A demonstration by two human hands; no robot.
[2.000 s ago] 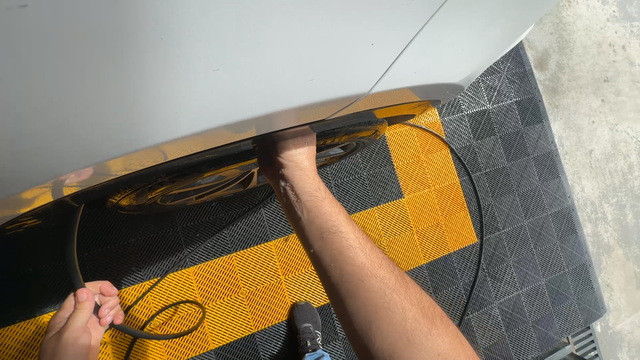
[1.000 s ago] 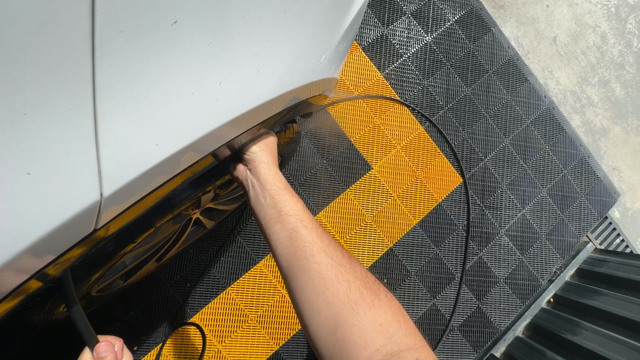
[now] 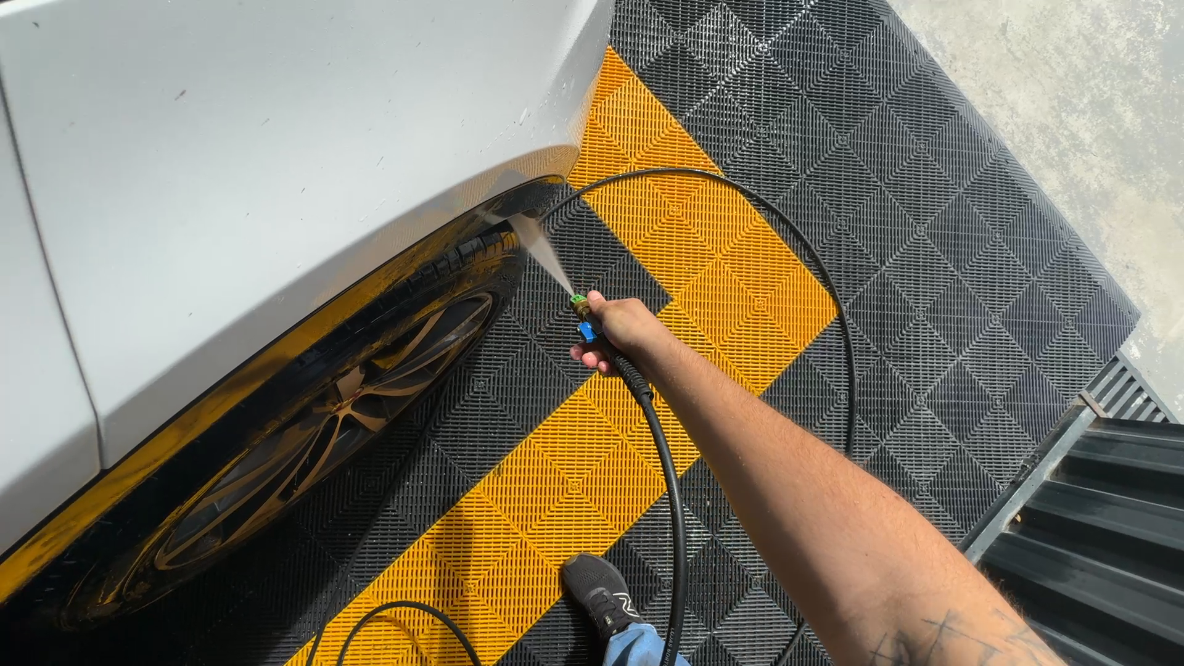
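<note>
My right hand is closed around a short spray gun with a green nozzle tip and a blue part. A fan of water leaves the nozzle toward the front of the wheel arch of a white car. From the gun's rear a black hose runs down past the shoe. The tire and bronze-toned spoked wheel rim lie left of the hand. My left hand is out of view.
Black and yellow ribbed floor tiles surround the car. More black hose loops across them. A shoe stands at the bottom. At right are a dark corrugated metal panel, a drain grate and bare concrete.
My right hand has come out from under the wheel arch, and the spray gun and water now show. My left hand, earlier on the black hose at lower left, has left the view.
</note>
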